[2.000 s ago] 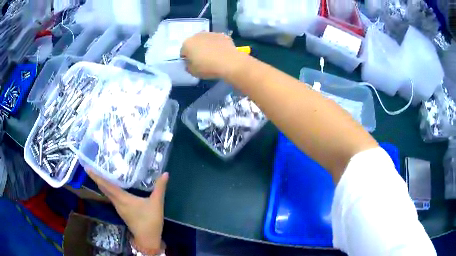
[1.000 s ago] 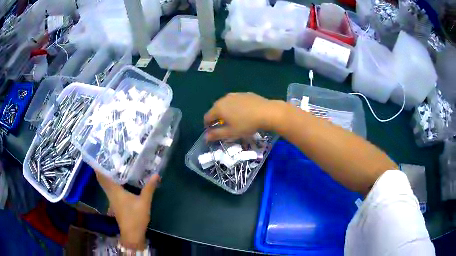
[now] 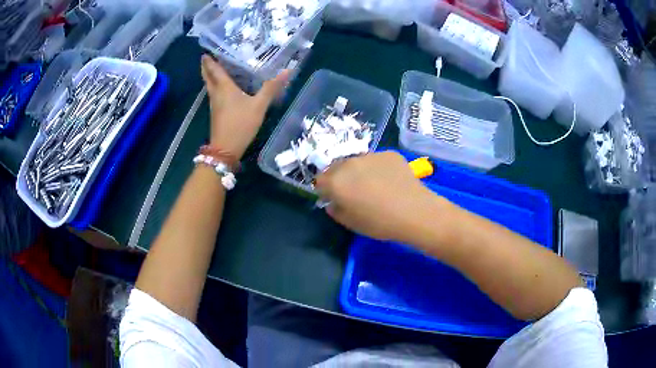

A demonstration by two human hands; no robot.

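Note:
My left hand (image 3: pixel 237 104) spans the near end of a stack of clear tubs (image 3: pixel 277 61) at the back, thumb and fingers spread against it. The top tub holds white-tabbed metal rods (image 3: pixel 262 29). My right hand (image 3: pixel 374 194) is closed at the near right corner of another clear tub (image 3: pixel 291 118), with a yellow handle (image 3: pixel 421 168) sticking out behind the palm; the tool's tip is hidden. This tub holds a jumbled pile of white-tabbed rods (image 3: pixel 327 140). My right fingertips are partly hidden and blurred.
A blue tray (image 3: pixel 417 287) lies under my right forearm. A clear tub with rods in a row (image 3: pixel 460 126) stands behind it. A digital scale (image 3: pixel 578 241) is at right. A white tray of bare metal parts (image 3: pixel 86 136) sits over blue at left. A white cable curves at back right.
My left hand and the stacked tubs have moved from the left to the back centre, away from the white tray. My right hand has moved from the central tub's back side to its near right corner.

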